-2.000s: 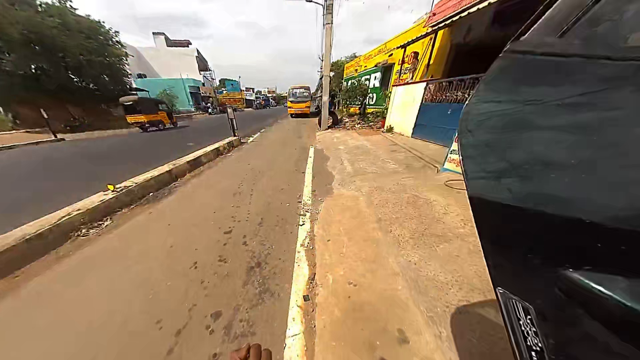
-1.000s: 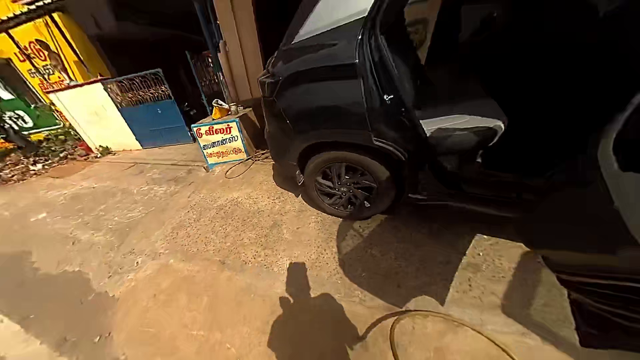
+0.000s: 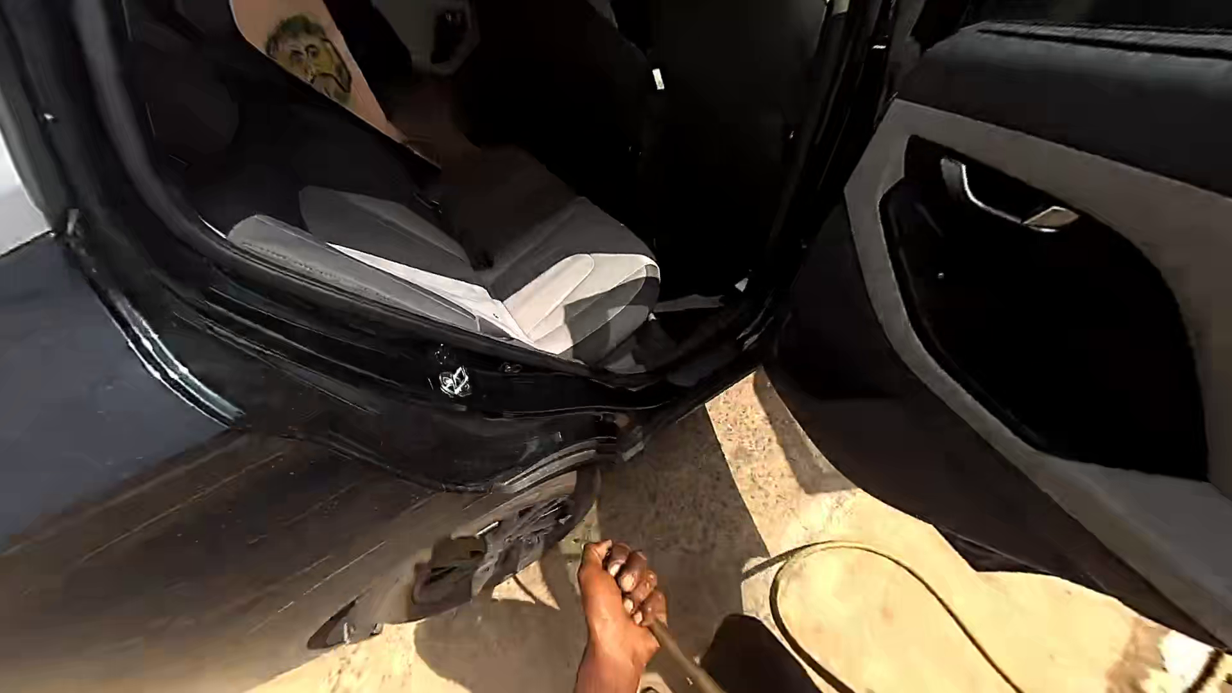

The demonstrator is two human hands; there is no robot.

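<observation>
My left hand point(image 3: 621, 592) is at the lower middle, closed around the end part of a thin hose point(image 3: 679, 654), which runs down to the right out of view. The open rear doorway of a black car lies ahead, with a grey and black rear seat point(image 3: 577, 298) inside. Left of my hand is the car's rear wheel point(image 3: 525, 544), partly hidden by the bodywork. The opened rear door point(image 3: 1020, 385) stands at the right. What tip the hose has, I cannot tell. My right hand is out of view.
A loop of hose point(image 3: 847, 547) lies on the sunlit concrete ground point(image 3: 664, 500) under the open door. The door sill point(image 3: 549, 395) and the door's lower edge border the ground near my hand. A silver inner handle point(image 3: 1006, 207) is on the door panel.
The view has swung right from the road to the car and come closer to its open doorway. My left hand with the hose has come into view since one second ago.
</observation>
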